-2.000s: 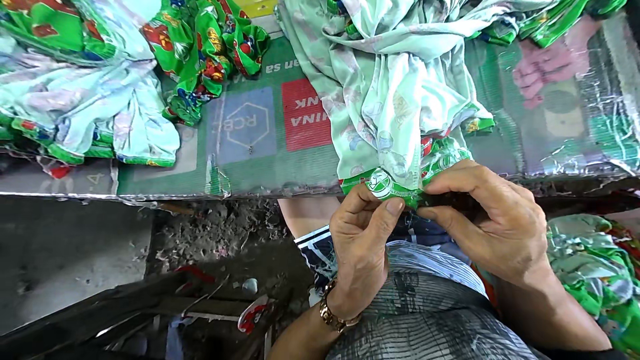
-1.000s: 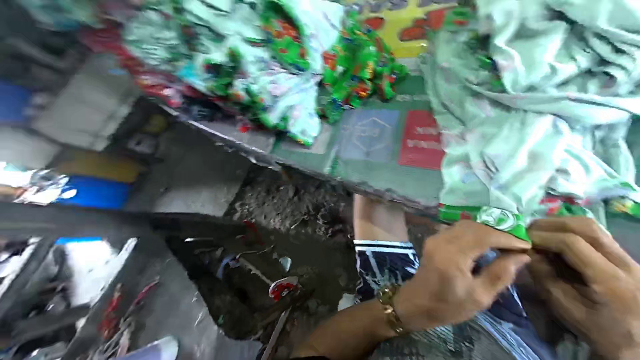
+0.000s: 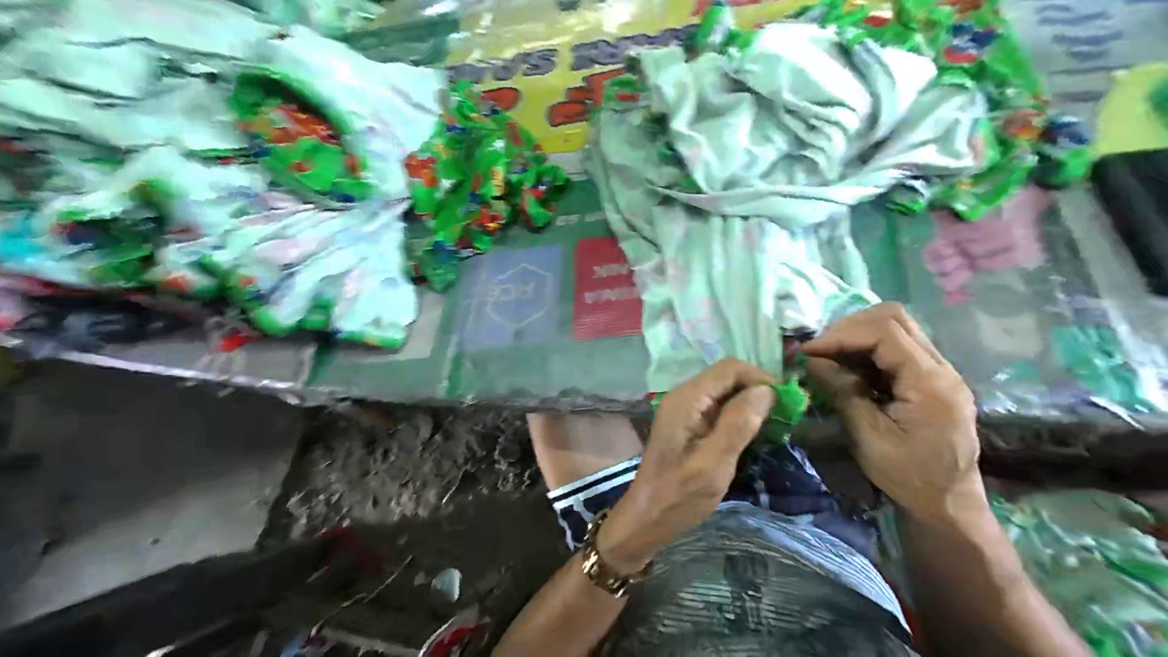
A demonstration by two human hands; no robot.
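Note:
A pale green printed garment (image 3: pixel 730 219) with green patterned trim lies bunched over the table and hangs to its near edge. My left hand (image 3: pixel 698 438), with a bracelet at the wrist, pinches the green trim (image 3: pixel 787 406) at the garment's lower end. Just to the right, my right hand (image 3: pixel 890 392) has thumb and fingertips together at the same end of the cloth. What exactly lies between those right fingertips is too blurred to tell.
More pale green garments (image 3: pixel 301 201) are heaped at the left of the table (image 3: pixel 511 365), which has a printed cover. Green patterned cloth (image 3: pixel 488 173) lies between the heaps. A dark object (image 3: pixel 1136 214) is at the right edge, with more cloth (image 3: pixel 1086 547) low at the right.
The white round print seen on the green trim earlier no longer shows; the trim is now folded at my left fingertips. The view has swung left and back.

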